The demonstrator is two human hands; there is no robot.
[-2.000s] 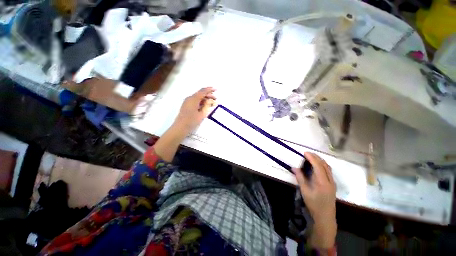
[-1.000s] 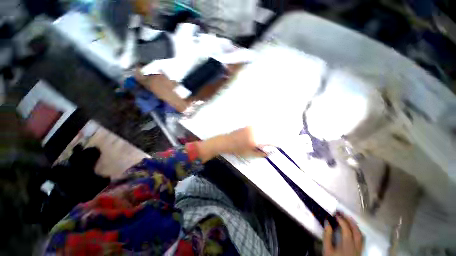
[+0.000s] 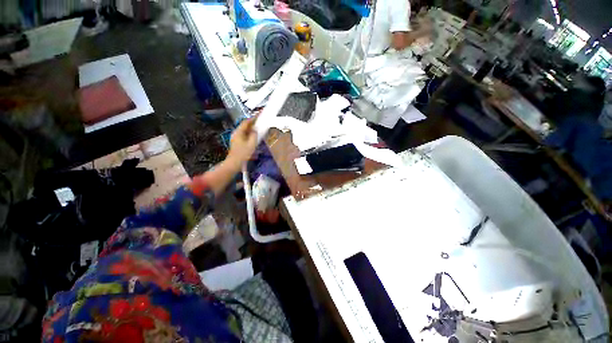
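Note:
My left hand (image 3: 244, 142) is stretched out over the left end of the brown board and holds a long white strip (image 3: 280, 92) by its lower end. The strip stands up at a slant, over the white scraps. A dark band piece (image 3: 377, 295) lies flat on the white machine table (image 3: 402, 221), its lower end cut off by the picture's edge. Folded dark pieces (image 3: 333, 159) with a white label lie on the brown board (image 3: 295, 179). My right hand is out of the picture.
White scraps (image 3: 329, 127) lie piled on the board. The sewing machine (image 3: 517, 305) is at lower right, partly cut off. Another machine (image 3: 268, 47) stands at the top. A person's arm (image 3: 400, 39) is at the back. A dark garment heap (image 3: 80, 194) lies at left.
The view has swung left. My left hand has let go of the dark band, reached to the board and taken a white strip. The band now lies on the table. My right hand has left the picture.

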